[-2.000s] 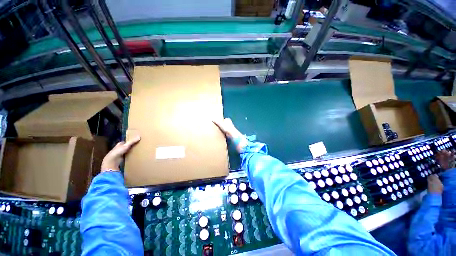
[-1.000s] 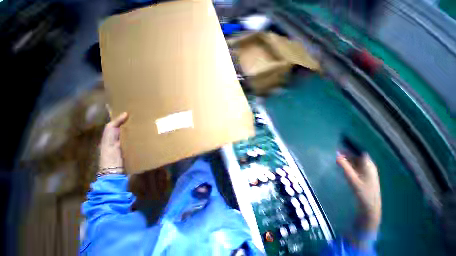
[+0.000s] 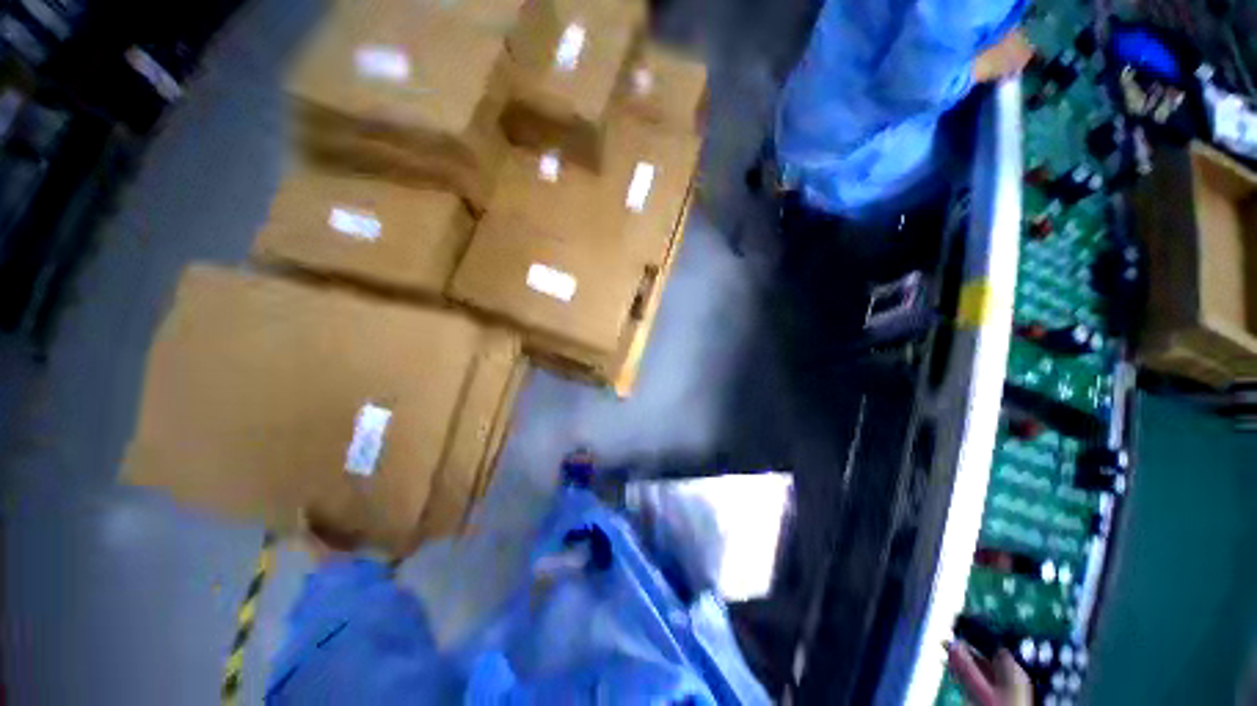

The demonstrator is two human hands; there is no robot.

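Observation:
A large flat brown carton with a white label (image 3: 306, 393) is at the left, at the near end of the carton stack. My left hand (image 3: 331, 535), blurred and partly hidden, is at its near edge and grips it there. Whether the carton rests on the floor or the stack, I cannot tell. My right hand (image 3: 990, 676) is at the bottom edge, cut off, beside the silver conveyor rail (image 3: 986, 372) and over the near end of the green circuit boards (image 3: 1055, 359). Whether it holds anything is unclear.
Several closed cartons (image 3: 545, 276) are stacked on the grey floor (image 3: 593, 414). Yellow-black tape (image 3: 248, 607) runs along the floor at lower left. Another person's blue sleeve (image 3: 896, 83) is at the rail's far end. An open carton (image 3: 1186, 262) stands right of the boards.
The view has swung left, from the line to the floor stack. The carton in my left hand has moved lower left. My right hand has dropped to the bottom edge.

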